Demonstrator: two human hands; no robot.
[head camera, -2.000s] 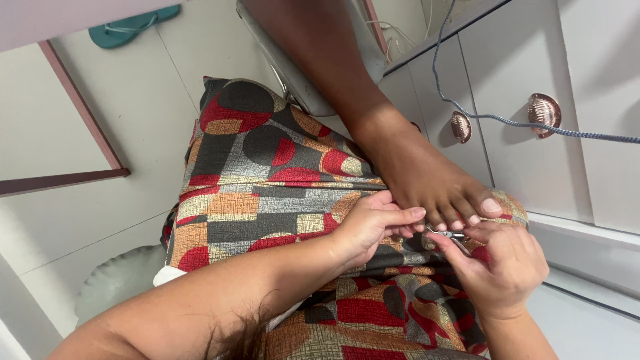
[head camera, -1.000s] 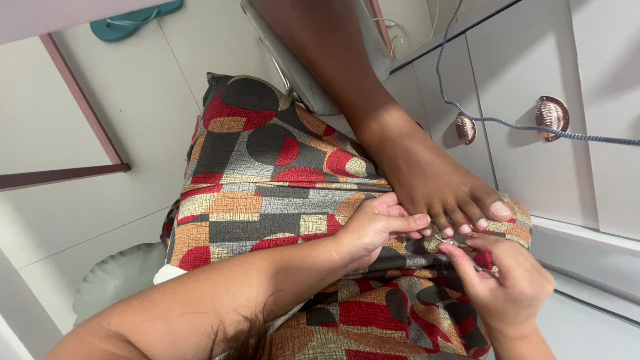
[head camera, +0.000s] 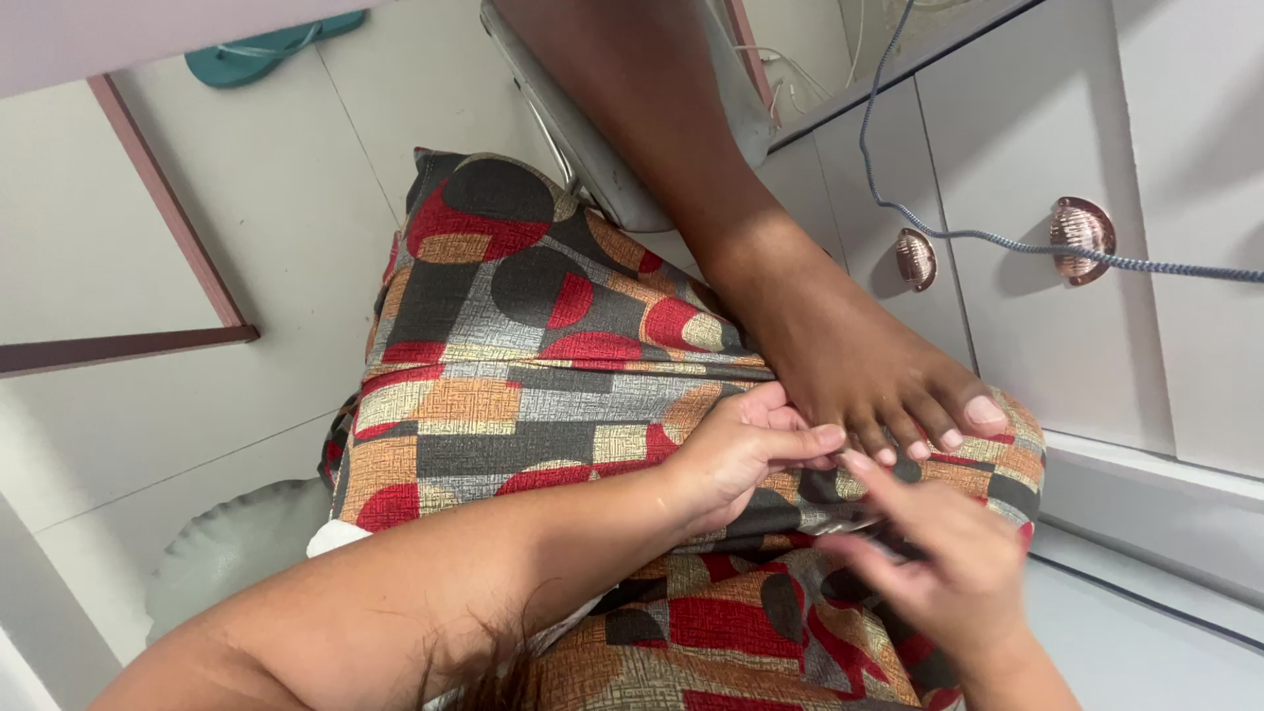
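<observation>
Another person's bare foot (head camera: 859, 355) rests on a patterned cushion or cloth (head camera: 573, 415) over my lap, toes pointing to the lower right. My left hand (head camera: 755, 449) has its thumb and fingers closed on the small toe at the near side of the foot. Just right of it, my right hand (head camera: 933, 558) is blurred; its index fingertip reaches the small toe. A small shiny metal tool (head camera: 844, 525), probably a nipper, lies between the right thumb and fingers, its shape blurred and partly hidden by the hand.
Light cabinet fronts (head camera: 1037, 365) with copper-coloured cup handles (head camera: 1082, 240) stand at the right, crossed by a braided blue-grey cord (head camera: 987, 237). A grey metal-framed support (head camera: 602, 168) is under the leg. A scalloped basin (head camera: 237, 543) and a teal flip-flop (head camera: 267, 54) are on the floor.
My right hand has shifted down slightly from the toes, and its index finger now extends to the small toe. The metal tool has moved away from the toes. My left hand stays at the foot.
</observation>
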